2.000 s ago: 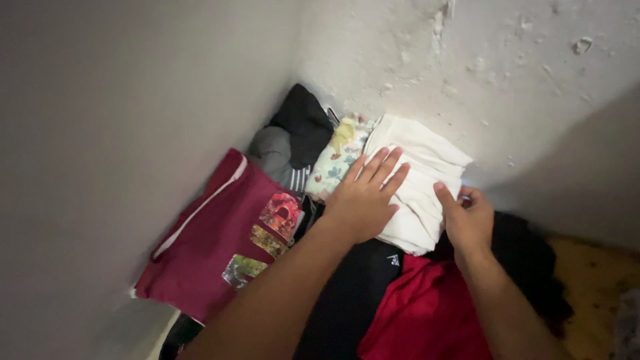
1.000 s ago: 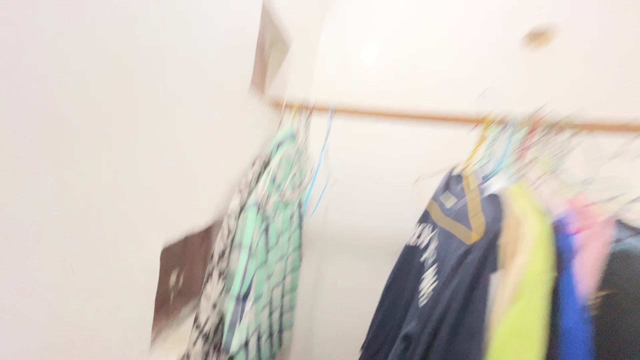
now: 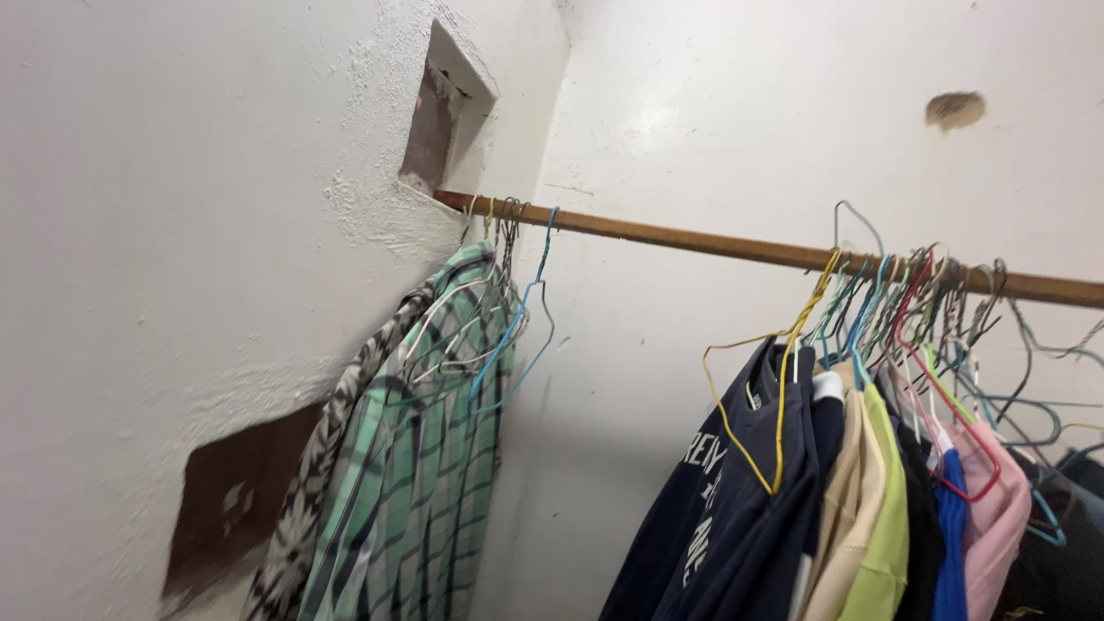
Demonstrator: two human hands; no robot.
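Note:
Neither my left hand nor my right hand is in view. A wooden rod (image 3: 673,235) crosses the view, with clothes on wire hangers. At its left end hang a green checked shirt (image 3: 414,483) and a black and white patterned garment (image 3: 297,517). A blue wire hanger (image 3: 545,250) without a garment hangs beside them. Further right a yellow wire hanger (image 3: 780,414) hangs in front of a navy top (image 3: 733,483) that bears writing. Behind it are a beige garment (image 3: 849,509), a lime green one (image 3: 884,517), a blue one (image 3: 951,535) and a pink one (image 3: 987,509).
The rod's left end meets a recess (image 3: 461,112) in the rough white wall (image 3: 216,259). A dark brown opening or patch (image 3: 233,500) lies lower left, partly behind the clothes. The back wall has a small hole (image 3: 956,110) at the upper right.
The view has swung from a folded clothes pile, where both hands were on a white cloth, to the hanging rod. Both hands have left the view.

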